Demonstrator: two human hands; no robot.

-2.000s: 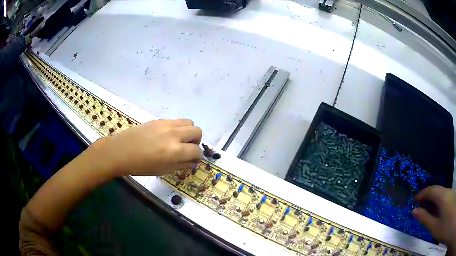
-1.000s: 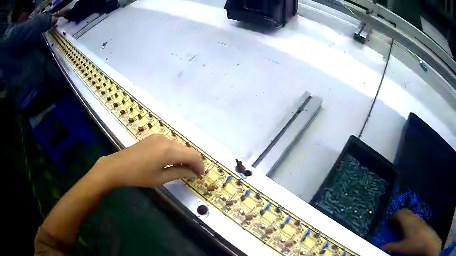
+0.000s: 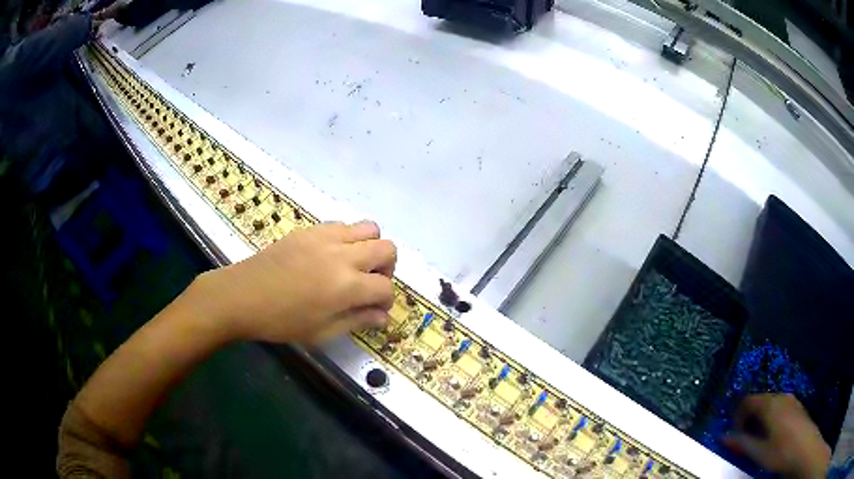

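The long tan-yellow circuit board panel (image 3: 496, 397) lies in the rail along the near edge, with dark parts and a row of blue components on its right part. My left hand (image 3: 314, 281) is over the panel, fingers bent down at the board; whether they hold a part is hidden. My right hand (image 3: 779, 434) is at the near end of the large black tray (image 3: 803, 271), over the blue components (image 3: 770, 367). Its fingers are curled, and what they hold cannot be made out.
The small black bin (image 3: 669, 341) with green parts stands left of the large tray. A slotted metal bar (image 3: 541, 236) lies on the white worktop. Dark small parts (image 3: 449, 293) sit on the rail. A black bin (image 3: 489, 11) stands at the far side. Another person's sleeve (image 3: 47, 47) shows at far left.
The camera view has shifted since the earliest frame. My left hand remains at the board, its fingers now more closely bunched. My right hand remains in the tray, its fingers more curled.
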